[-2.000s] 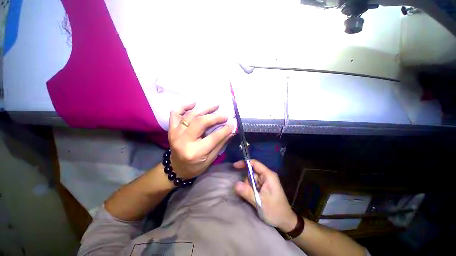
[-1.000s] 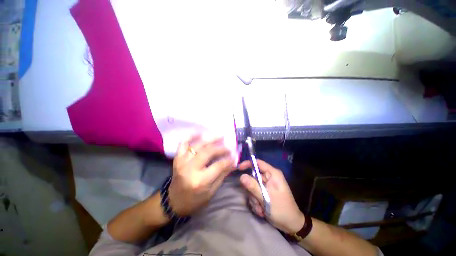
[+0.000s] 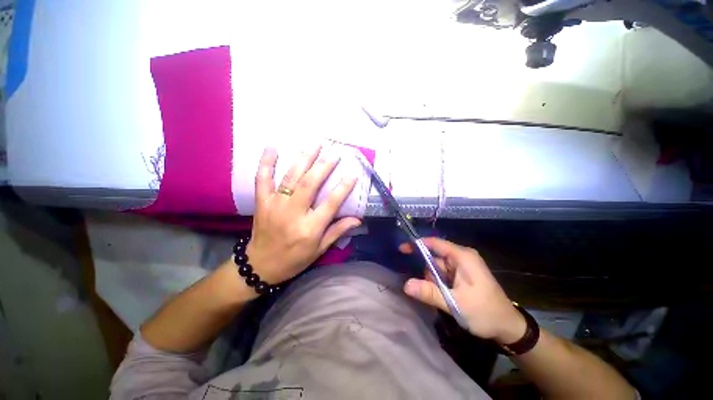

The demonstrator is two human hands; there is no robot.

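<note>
A garment panel (image 3: 197, 129) lies on the white table, magenta at its left and pale towards the right, with a small magenta corner near the scissor tip. Its lower part hangs over the table's front edge. My left hand (image 3: 301, 207) lies spread on the pale part, pressing it to the table edge. My right hand (image 3: 465, 289) holds long silver scissors (image 3: 403, 220), pointing up and left, tips at the panel's right edge. The blades look close together. Glare hides where the pale fabric ends on the table.
Sewing machine parts (image 3: 539, 43) hang at the top right. A thin thread strand (image 3: 442, 172) lies on the table right of the scissors. A blue strip (image 3: 21, 47) is at the far left. The ridged grey table edge (image 3: 547, 207) crosses the view above my lap.
The panel has shifted and turned, so its magenta part now stands as an upright block. My left hand has moved up and spread flat. The scissors have tilted further left, tips at the fabric.
</note>
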